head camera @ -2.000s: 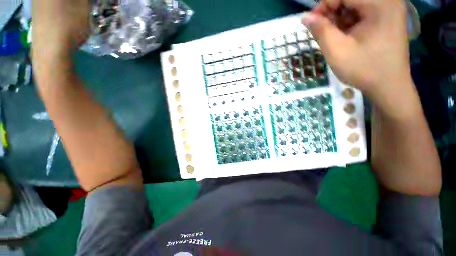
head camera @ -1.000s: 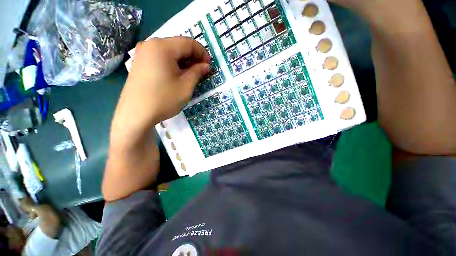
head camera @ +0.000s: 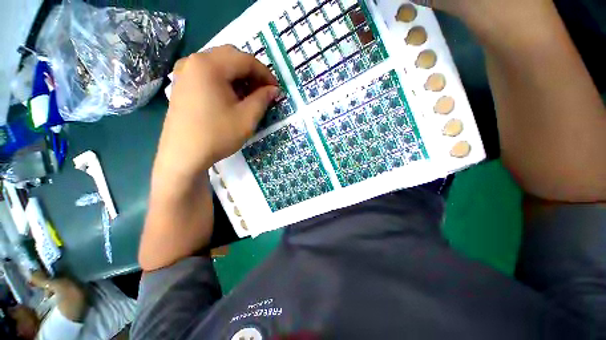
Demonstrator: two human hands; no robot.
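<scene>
A white tray [head camera: 454, 172] lies tilted at the bench's near edge. It holds circuit board panels in two rows; the upper right panel [head camera: 325, 46] has many silver cells, the lower left [head camera: 286, 166] and lower right [head camera: 372, 133] panels look greener. My left hand [head camera: 219, 99] is over the upper left panel and hides much of it. Its thumb and index fingertips are pinched together at that panel's right side; what is between them is too small to tell. My right hand is cut off by the top edge; only its wrist and forearm [head camera: 525, 86] show.
A clear bag of silver metal parts [head camera: 119, 60] sits beyond the tray's left corner. A white handle-like tool [head camera: 98, 182] lies on the dark green mat [head camera: 136, 166]. Blue and white items are at far left. Another person's arm [head camera: 66, 295] shows at the lower left.
My left hand has come from near the bag to the upper left panel. My right hand has left the upper right panel and gone out of view at the top. The view has shifted.
</scene>
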